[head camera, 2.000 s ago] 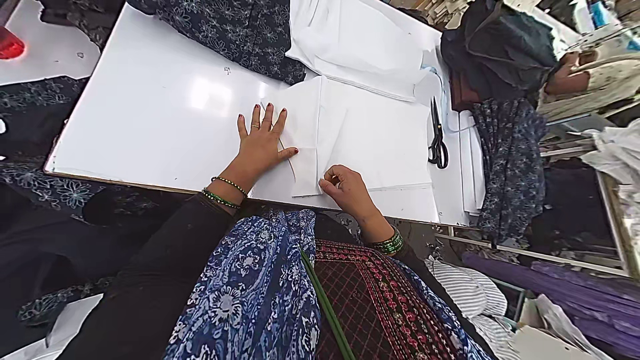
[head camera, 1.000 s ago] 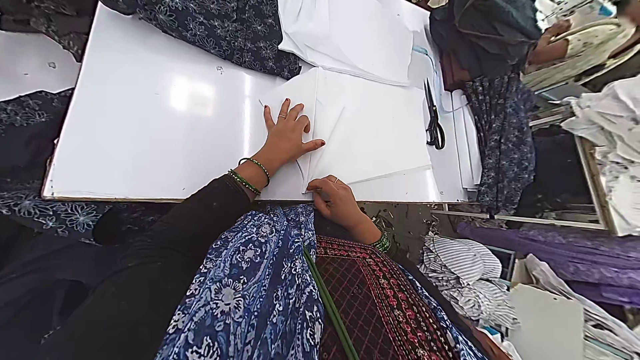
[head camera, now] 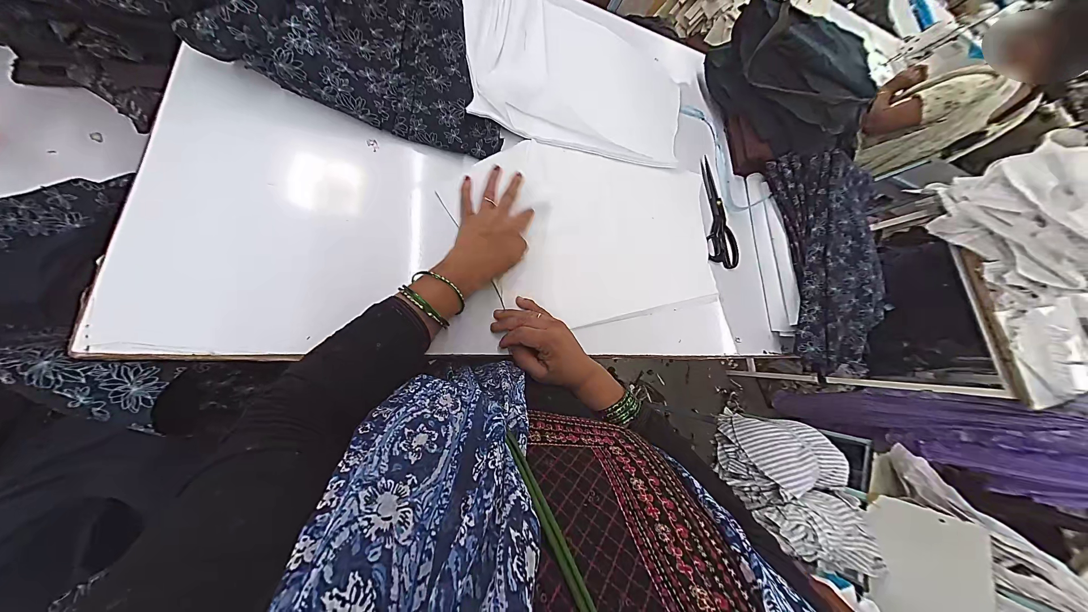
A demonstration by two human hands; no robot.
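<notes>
My left hand (head camera: 493, 238) lies with spread fingers on a white cloth sheet (head camera: 629, 229) on the glossy white table. A thin dark line runs slantwise from beneath its fingers and shows again below the palm. Just below and to the right is my right hand (head camera: 548, 344), fingers curled at the sheet's near side; whether they pinch the cloth cannot be told. Black-handled scissors (head camera: 721, 229) lie to the right of the sheet. Beyond it is a folded white cloth (head camera: 586, 85), with a dark floral fabric (head camera: 348, 68) to its left.
The white table's front edge (head camera: 212, 355) runs close to my body. A pale blue tape (head camera: 722, 153) lies near the scissors. Dark garments (head camera: 820, 246) hang at the table's right end. Another person's hand (head camera: 897, 102) is at the upper right, beyond dark cloth.
My left hand has moved right across the sheet, over where a narrow folded flap showed earlier. My right hand has shifted slightly left along the near side. The flap's outline no longer shows.
</notes>
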